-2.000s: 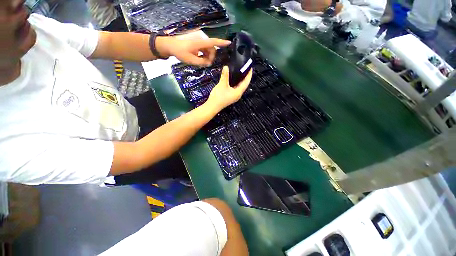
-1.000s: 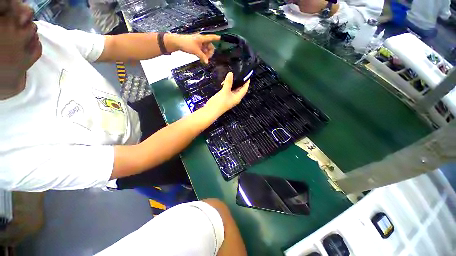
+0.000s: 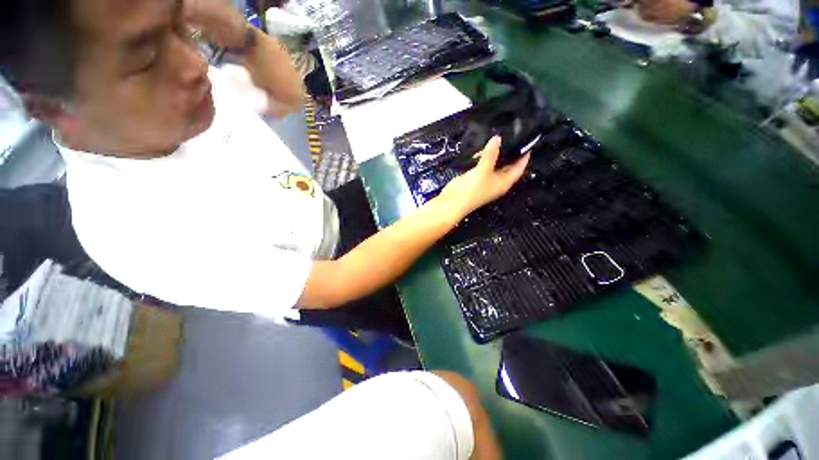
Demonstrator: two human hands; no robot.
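Neither of my hands is in view. A glossy black rectangle, possibly a smartphone (image 3: pixel 576 383), lies flat on the green mat. Beyond it lies a large shiny black blister tray (image 3: pixel 512 289) with rows of ribbed pockets. A thin silver-white rounded-square frame (image 3: pixel 603 268) lies on this tray. Another person's hand holds a black strap-like item (image 3: pixel 514 112) with a small white label over the tray's far part. The item is blurred and blends into the tray beneath.
The seated person in a white shirt (image 3: pixel 193 211) leans at the bench's left edge. A white sheet (image 3: pixel 395 121) and wrapped black trays (image 3: pixel 409 56) lie beyond. A white tray (image 3: pixel 772 431) is cut off at lower right. A white-clothed limb (image 3: pixel 386 422) crosses the bottom.
The view has shifted, so the bench things sit further right and the white parts tray is mostly out of frame. The other person's far hand has left the black item and is raised near the head.
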